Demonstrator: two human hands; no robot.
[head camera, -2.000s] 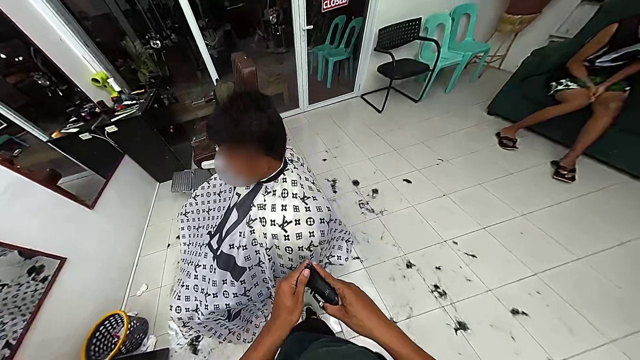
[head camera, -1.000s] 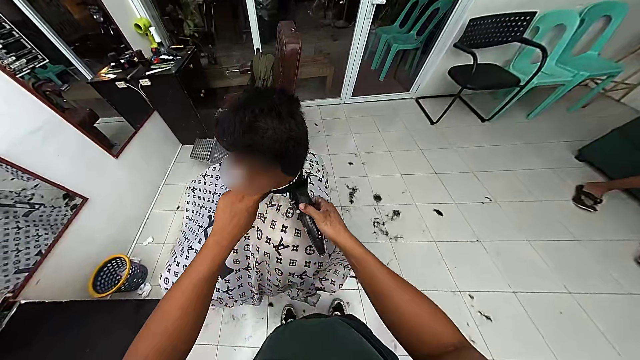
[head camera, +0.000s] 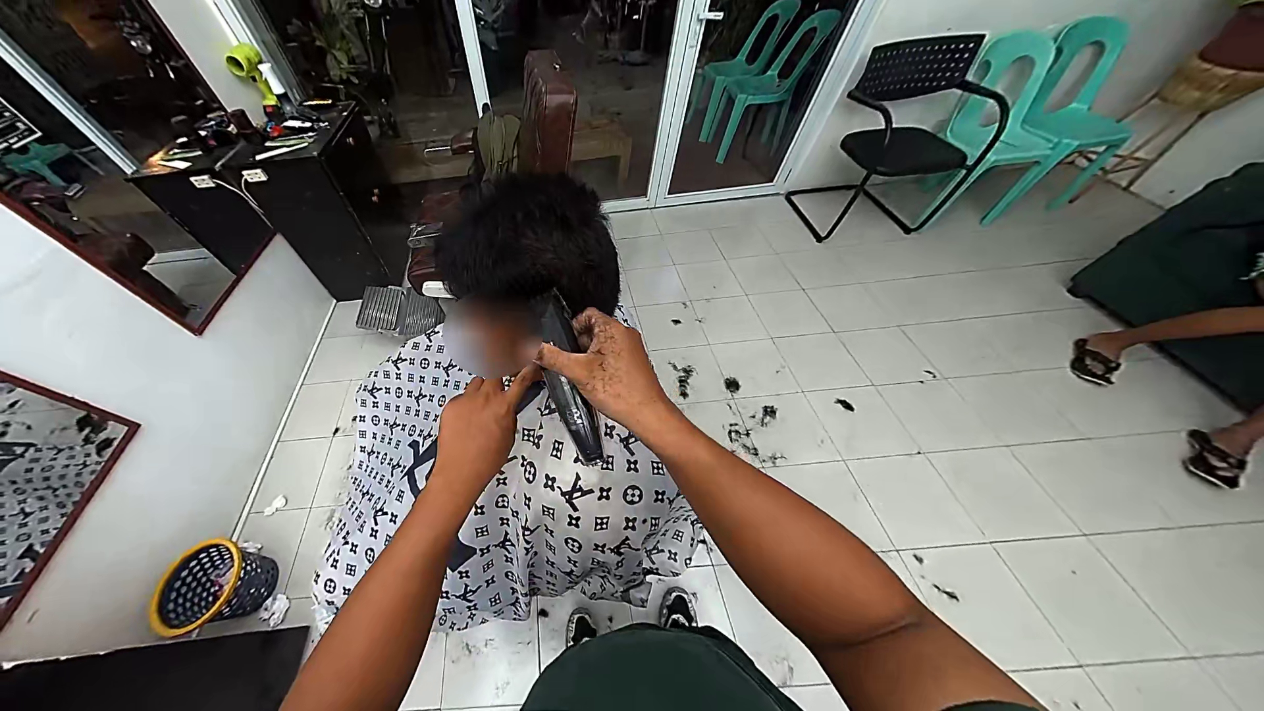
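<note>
My right hand (head camera: 614, 370) is closed around a black hair clipper (head camera: 573, 400). The clipper's top end lies against the dark hair (head camera: 533, 237) at the side of a seated person's head, and its lower end points down toward me. My left hand (head camera: 479, 425) is beside the person's jaw, with a finger extended close to the clipper and my right thumb; whether it touches the skin cannot be told. A white barber cape (head camera: 583, 513) with a black pattern covers the person's body.
Cut hair (head camera: 732, 384) lies on the tiled floor to the right. A waste basket (head camera: 212, 588) with a yellow rim stands lower left. A black cabinet (head camera: 336, 202) holds tools. A black chair (head camera: 904, 148) stands near the glass door. Another person's sandaled foot (head camera: 1096, 357) is at right.
Two seconds ago both my hands held the clipper low in front of the cape. It has moved up to the person's head in my right hand, and my left hand has come beside the jaw.
</note>
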